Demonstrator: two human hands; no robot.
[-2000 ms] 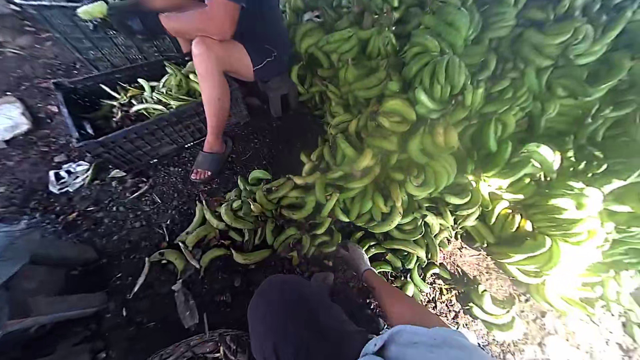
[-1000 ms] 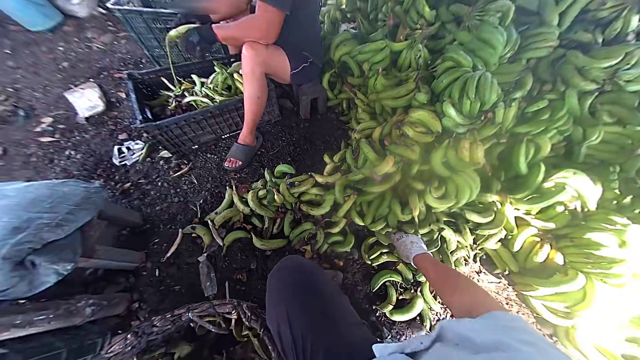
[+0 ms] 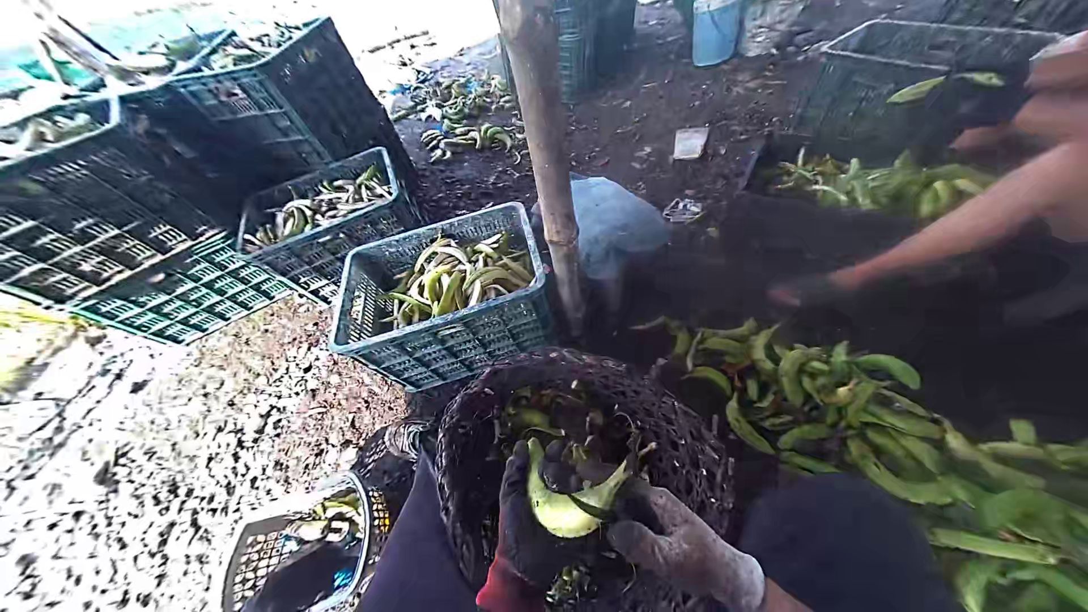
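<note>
Over a dark woven basket (image 3: 705,433), both of my gloved hands are on a green banana (image 3: 565,510). My left hand (image 3: 531,518), in a black glove with a red cuff, holds it from the left. At its right end is my right hand (image 3: 680,540), in a pale, dirty glove, with its fingers around that end. Whether a tool is in either hand cannot be told. Scraps and stems lie inside the basket under my hands. Loose green bananas (image 3: 816,391) cover the ground to the right of the basket.
A green crate (image 3: 442,336) of bananas stands ahead, beside a wooden post (image 3: 544,127). More stacked crates (image 3: 280,93) are at left, and a small basket (image 3: 365,527) is at lower left. A person's arm (image 3: 952,221) reaches in from the right, near another banana crate.
The view has swung left. My right hand has moved from the banana pile to over the woven basket, where both hands now hold a green banana. The other person's arm now reaches down.
</note>
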